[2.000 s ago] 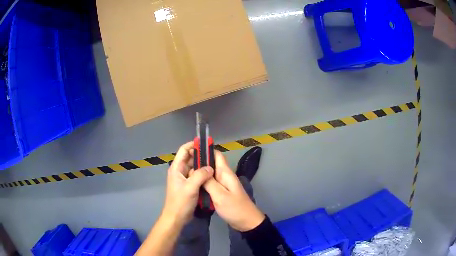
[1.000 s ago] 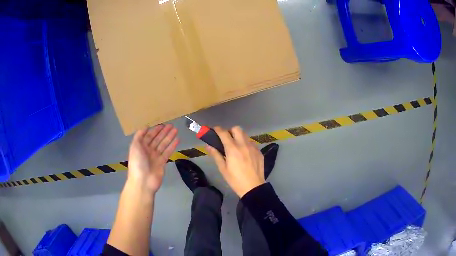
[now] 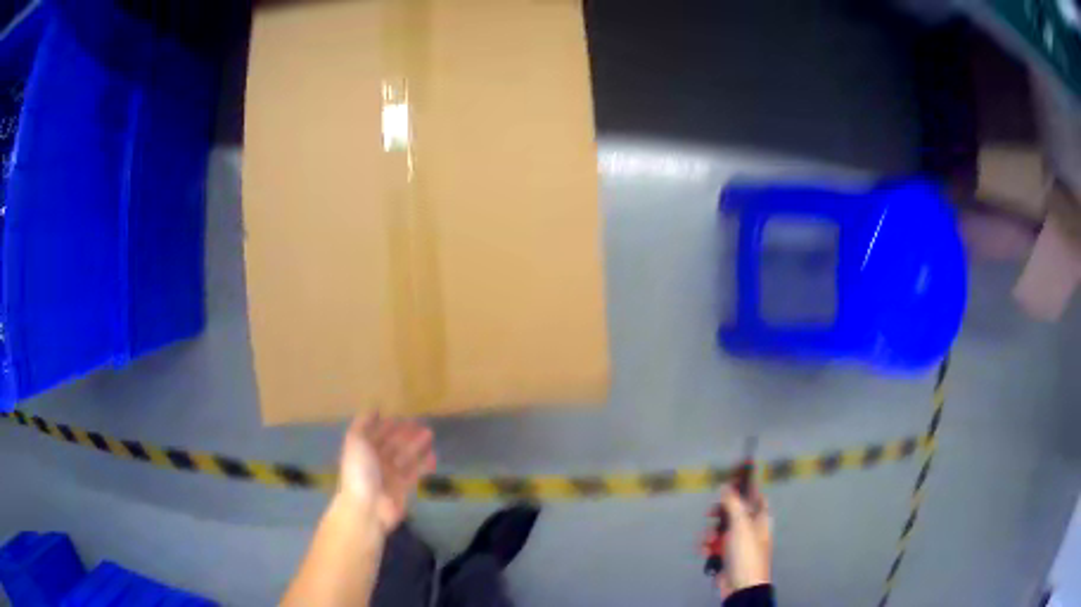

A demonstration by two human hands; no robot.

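Observation:
A large brown carton (image 3: 510, 237) stands on the floor in front of me, closed. A shiny strip of packing tape (image 3: 410, 255) runs down the middle of its top. My left hand (image 3: 387, 468) is open, palm up and empty, at the carton's near edge; I cannot tell whether it touches. My right hand (image 3: 744, 540) is off to the right, away from the carton, and holds a red and black utility knife (image 3: 717, 540) with its tip pointing away from me. The right hand and knife are blurred.
A blue stool (image 3: 913, 279) lies on its side on the floor to the right. A big blue bin (image 3: 83, 213) stands left of the carton. Yellow-black floor tape (image 3: 616, 484) crosses in front of my feet. More blue bins (image 3: 107, 583) are at the lower left.
My right hand has swung right with the knife, away from my left hand and the carton. The left hand stays open near the carton's edge. The view has shifted, so carton and stool appear lower.

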